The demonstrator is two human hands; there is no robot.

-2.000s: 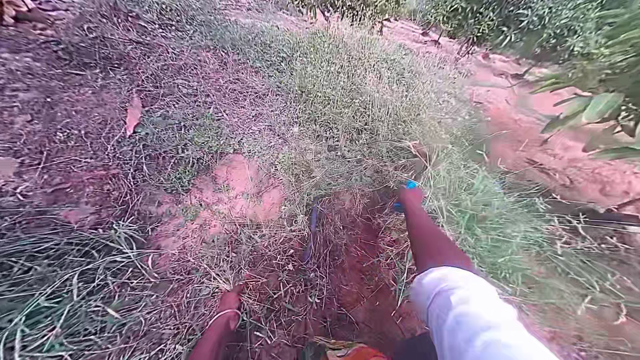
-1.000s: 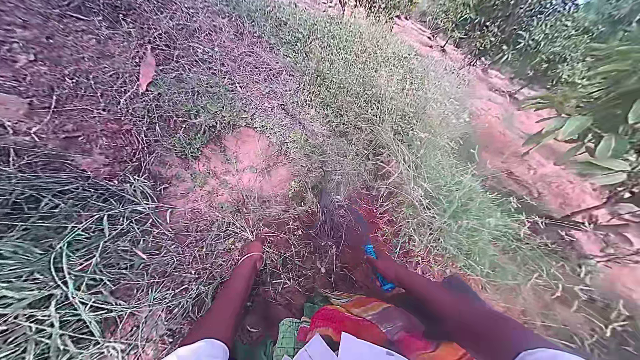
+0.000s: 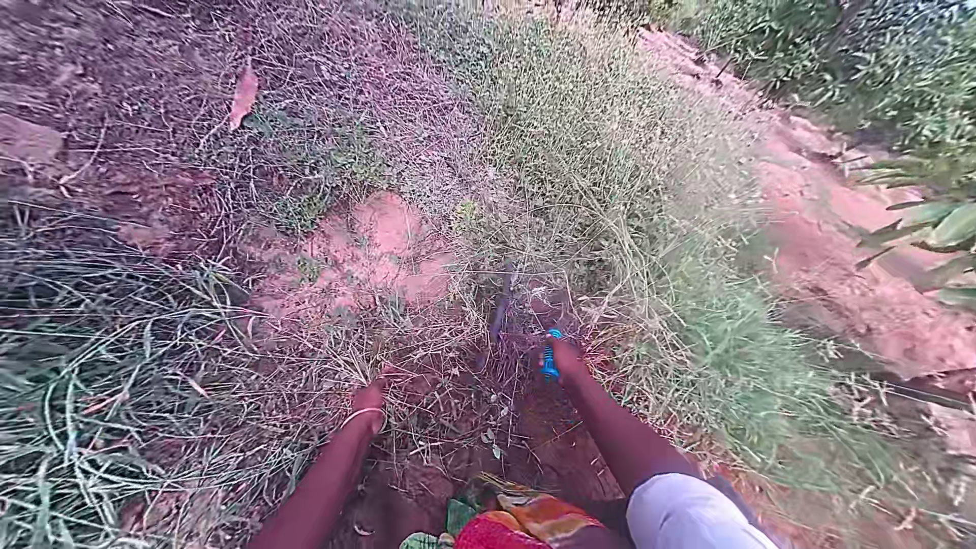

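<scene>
My right hand is closed around the blue ribbed handle of a hand tool. A dark, narrow curved blade, which looks like a sickle's, lies among the stems just left of that hand; its join to the handle is hidden. My left hand, with a pale bangle at the wrist, is low in the dry grass to the left, its fingers around or against a bunch of stems. The grass hides the fingertips, so the hold is unclear.
Cut-looking green grass lies in a heap at the left. Standing grass grows ahead and right. Bare reddish soil shows ahead of my left hand. A leafy shrub and an earth bank border the right.
Since a second ago, my right hand with the blue handle has moved forward, away from my body. Two seconds ago it was farther to the right, near the standing grass.
</scene>
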